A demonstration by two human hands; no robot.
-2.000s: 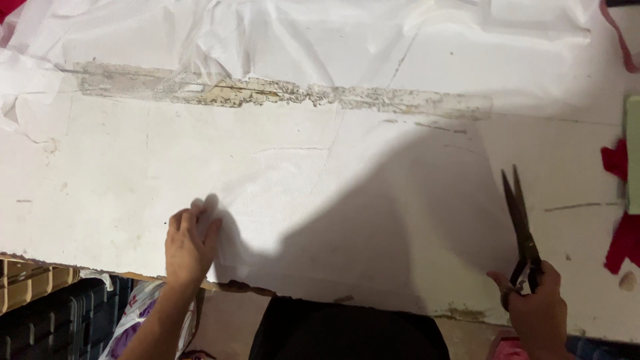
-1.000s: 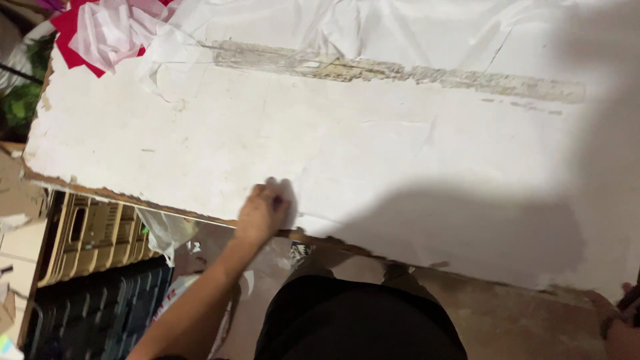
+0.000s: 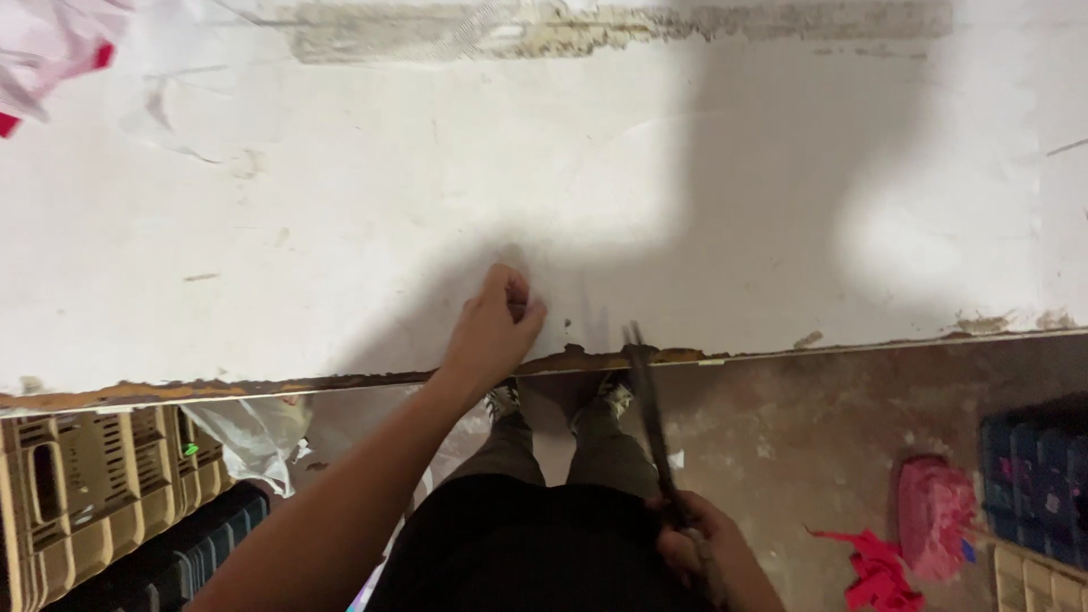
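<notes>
My left hand point(image 3: 503, 319) is over the white tabletop point(image 3: 357, 221) close to its worn front edge, fingers curled with thumb near the forefinger; whether something thin is pinched there cannot be told. My right hand point(image 3: 693, 540) is below the table edge, in front of my body, closed around the handles of a pair of scissors point(image 3: 650, 408). The blades look nearly together, blurred, and point up toward the chipped edge. Sheer white fabric point(image 3: 183, 102) lies on the upper left of the table, beside pale pink and red cloth point(image 3: 51, 55).
Beige plastic crates point(image 3: 81, 493) and a dark crate point(image 3: 204, 544) stand under the left edge, with a clear plastic bag point(image 3: 255, 433). On the floor at the right are red cloth scraps point(image 3: 880, 574), a pink bundle point(image 3: 935, 514) and a dark blue crate point(image 3: 1037, 467).
My right hand has come in from the far right with the scissors, to below the table edge near my body. The view has shifted considerably. The white fabric appears less in view.
</notes>
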